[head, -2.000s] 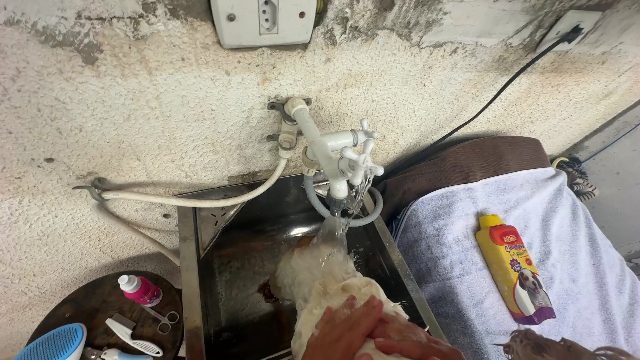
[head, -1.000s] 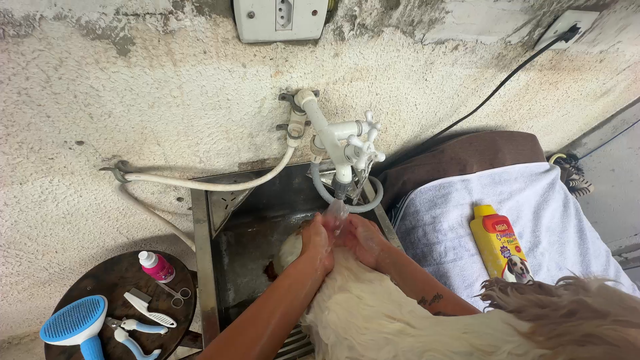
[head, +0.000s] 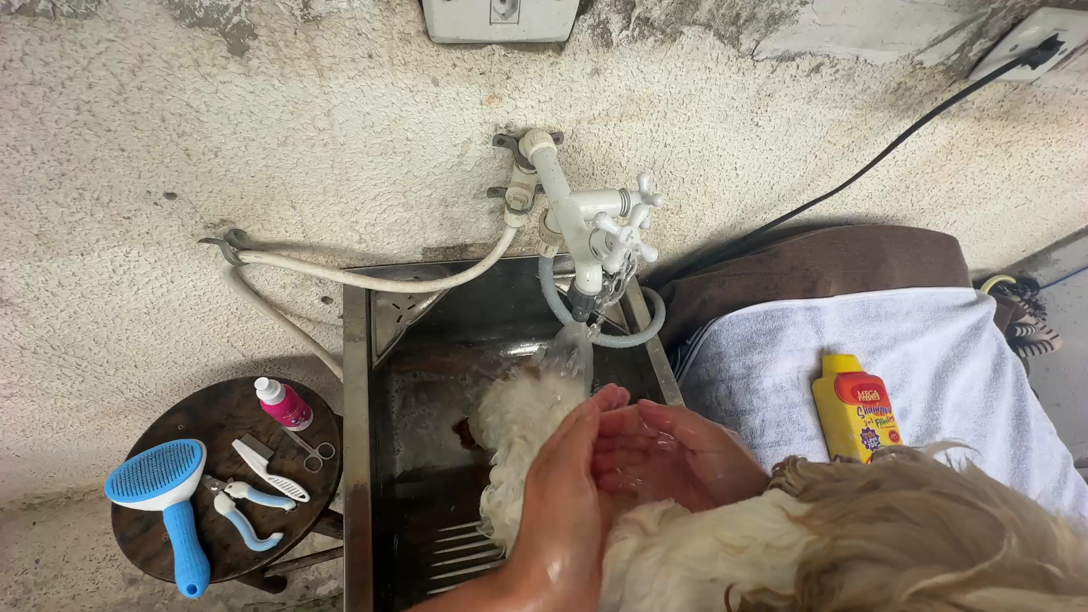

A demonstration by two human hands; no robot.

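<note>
My left hand [head: 565, 501] and my right hand [head: 680, 455] are cupped together, wet, with some water in the palms, just above the back of a long-haired dog. The dog's wet white coat [head: 527, 425] shows in the sink, and its dry-looking tan and white fur [head: 918, 535] fills the lower right. Water runs from the white plastic faucet [head: 586, 242] onto the white fur in the metal sink [head: 357, 442]. Which end of the dog is which, I cannot tell.
On the left, a round wooden stool [head: 149, 544] holds a blue slicker brush [head: 157, 476], a comb [head: 272, 472], nail clippers [head: 242, 506], scissors [head: 314, 450] and a pink bottle [head: 285, 404]. A yellow shampoo bottle [head: 854, 408] lies on a white towel [head: 756, 357]. A black cord [head: 875, 161] crosses the wall.
Both hands first lay on the wet fur, then reached up under the faucet's stream. Now they are lower and nearer, cupped over the dog's back. More tan fur shows at the right than at first.
</note>
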